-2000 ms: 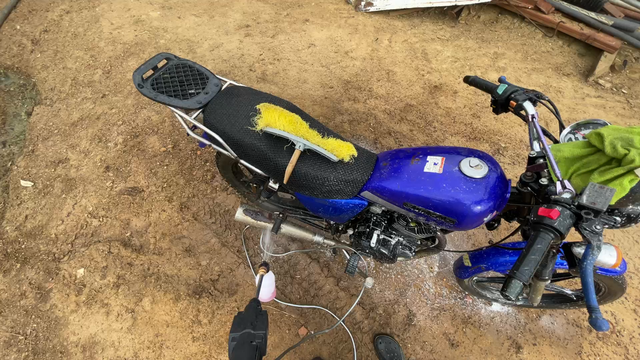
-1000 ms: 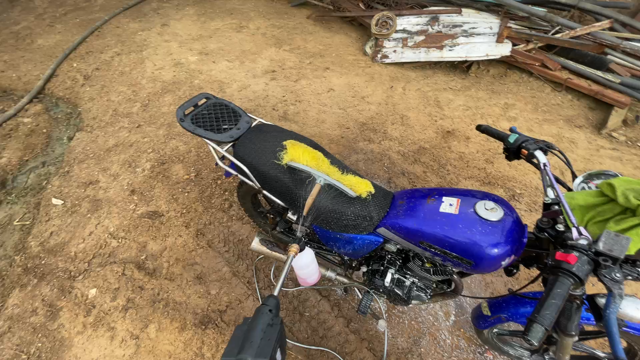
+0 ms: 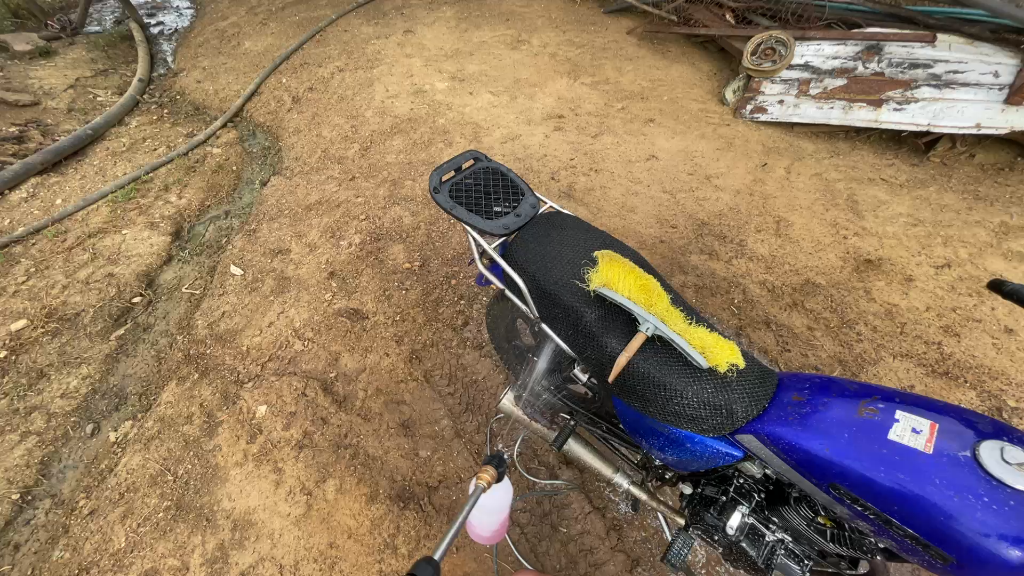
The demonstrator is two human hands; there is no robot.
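Note:
Neither of my hands shows clearly; a sliver of what may be skin sits at the bottom edge, too little to identify. From that edge rises a pressure washer lance with a brass-coloured fitting and black nozzle, a bottle of pink liquid beside it. Water spray shows at the rear wheel, above the exhaust pipe of a blue motorcycle. On its black mesh seat cover lies a brush with yellow bristles and a short wooden handle.
A black rear rack juts out behind the seat. A thin hose lies on wet ground near the exhaust. Thick hoses cross the dirt at upper left. White weathered boards and scrap lie at upper right.
The view has swung left toward the motorcycle's rear. The spray, near the exhaust two seconds ago, now shows at the rear wheel. The lance's black grip has left the view.

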